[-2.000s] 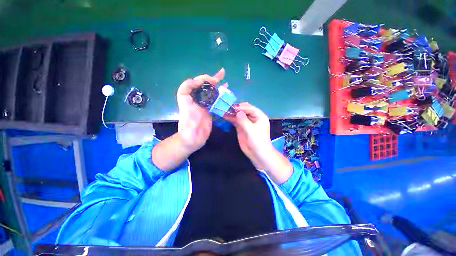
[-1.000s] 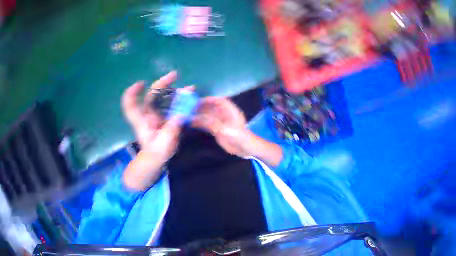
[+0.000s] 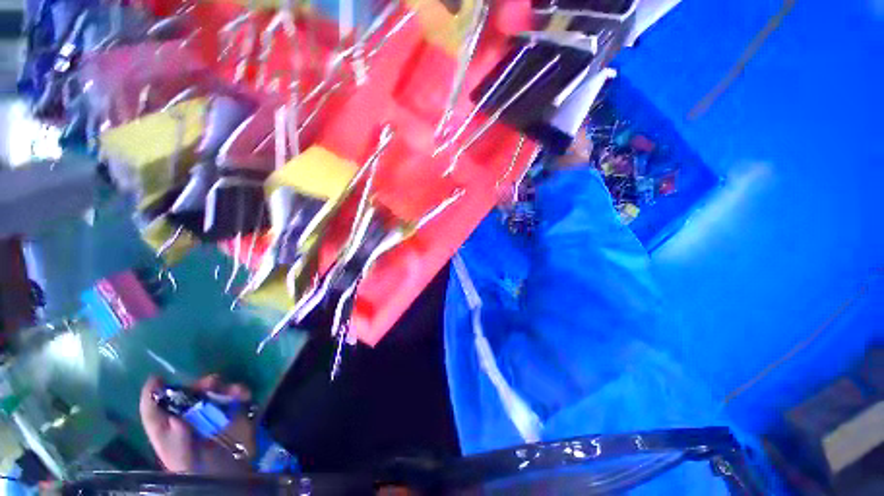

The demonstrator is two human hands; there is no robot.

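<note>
My left hand is at the lower left, its fingers around a dark housing assembly with a blue binder clip on it. My right hand shows only as a small patch of skin at the end of the blue sleeve, beside the black and silver clips at the tray's right end. Its fingers are hidden, so its hold cannot be told. A clamped piece with pink and light blue clips lies on the green table, left.
The red tray fills the upper middle, near the camera, with yellow, black and dark red clips and long silver handles. A blue bin of small loose clips is right of the sleeve. The green table shows at lower left. The picture is blurred.
The view has swung right and tilted, so the tray looks much larger. My right hand has left the blue-clipped piece and moved out to the right; my left hand still holds the piece.
</note>
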